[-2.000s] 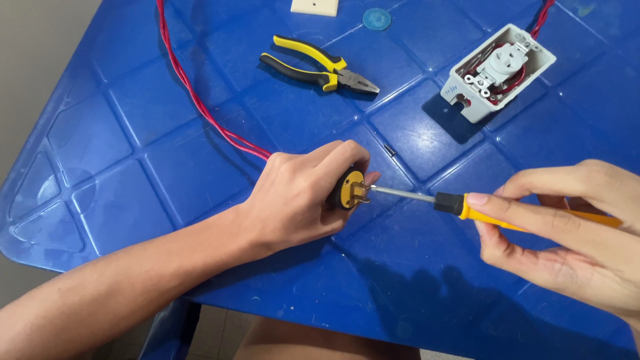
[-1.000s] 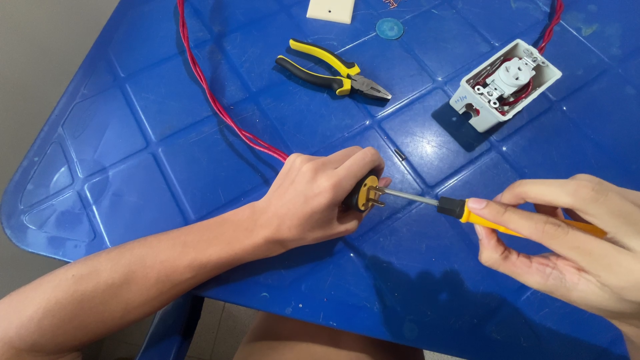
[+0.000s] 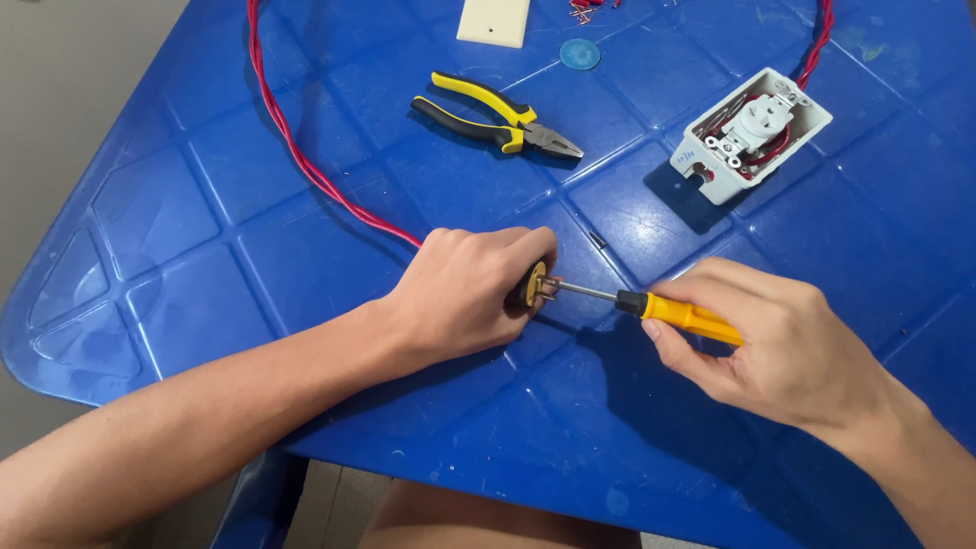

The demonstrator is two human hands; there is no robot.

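My left hand [image 3: 476, 293] grips a black electrical plug [image 3: 531, 286], whose yellowish face and metal prongs point right. Twisted red wires [image 3: 328, 185] run from behind that hand up to the top left. In my right hand [image 3: 770, 343] is a screwdriver [image 3: 686, 315] with a yellow and black handle. Its shaft lies level, the tip at the plug's face among the prongs; the exact contact point is too small to tell. My right fingers and thumb are around the handle.
On the blue plastic table [image 3: 305, 259] lie combination pliers [image 3: 499, 118], a cream wall plate [image 3: 493, 21], a small dark piece [image 3: 597, 239] and copper wire scraps [image 3: 583, 11]. At the upper right, a light grey box [image 3: 713, 171] holds a white socket outlet [image 3: 759, 122] with red wires.
My right hand has changed its hold on the screwdriver handle, the fingers now curled over it from above. My left hand keeps its grip on the plug. The view has shifted slightly.
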